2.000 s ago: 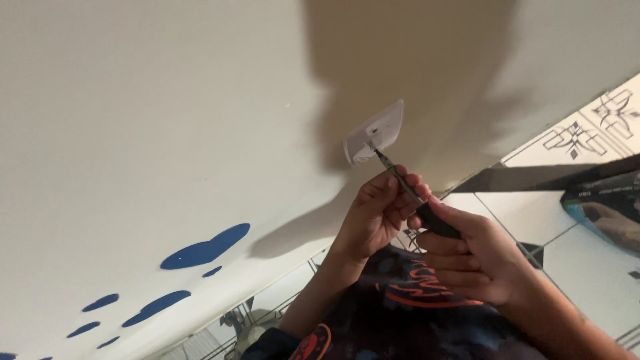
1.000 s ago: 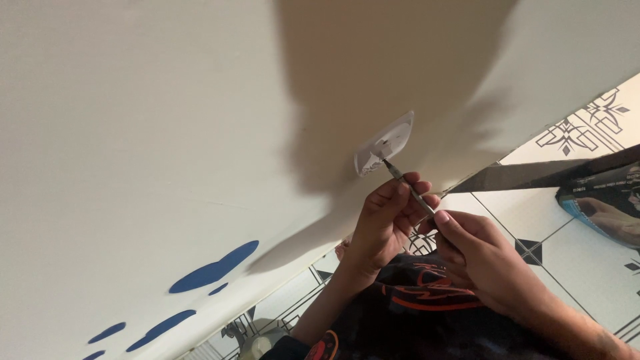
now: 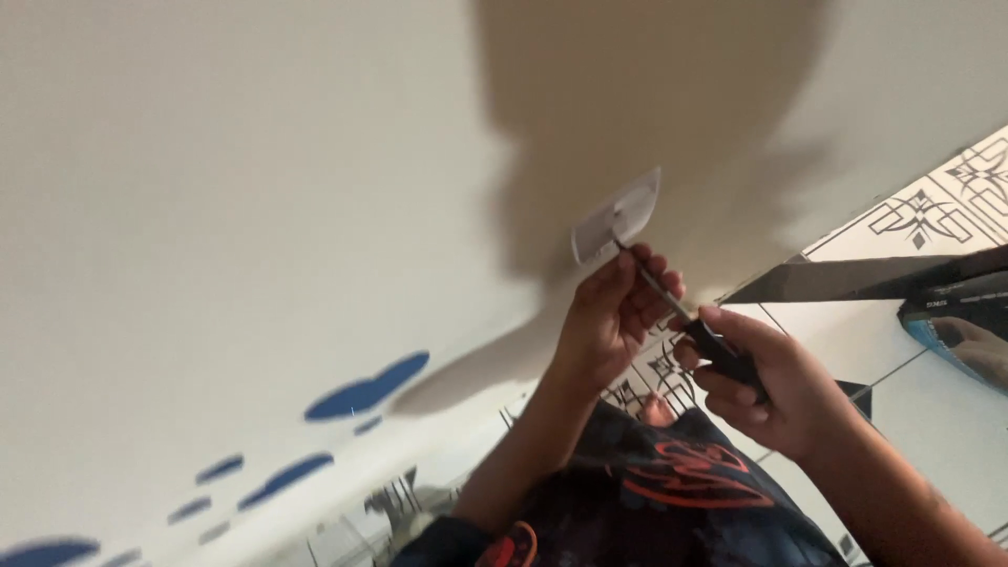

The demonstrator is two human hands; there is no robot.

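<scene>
A screwdriver (image 3: 665, 293) with a dark handle slants up toward a white wall plate (image 3: 618, 216), its tip at the plate's lower middle. My right hand (image 3: 764, 378) is wrapped around the handle. With thumb and fingers, my left hand (image 3: 618, 303) pinches the shaft near the tip, just below the plate. The plate, probably an electrical cover, lies against the pale wall (image 3: 236, 197) inside a large shadow. Its screw is too small to make out.
Blue painted or stuck-on shapes (image 3: 366, 387) mark the wall at lower left. Patterned tiles (image 3: 917, 216) and white floor tiles (image 3: 819, 335) lie at the right, with a dark printed package (image 3: 965, 307) at the edge. A bare foot (image 3: 657, 409) shows below my hands.
My right hand now wraps the dark handle more fully than one second ago, when its fingers were bunched on it. My left hand stays by the tip.
</scene>
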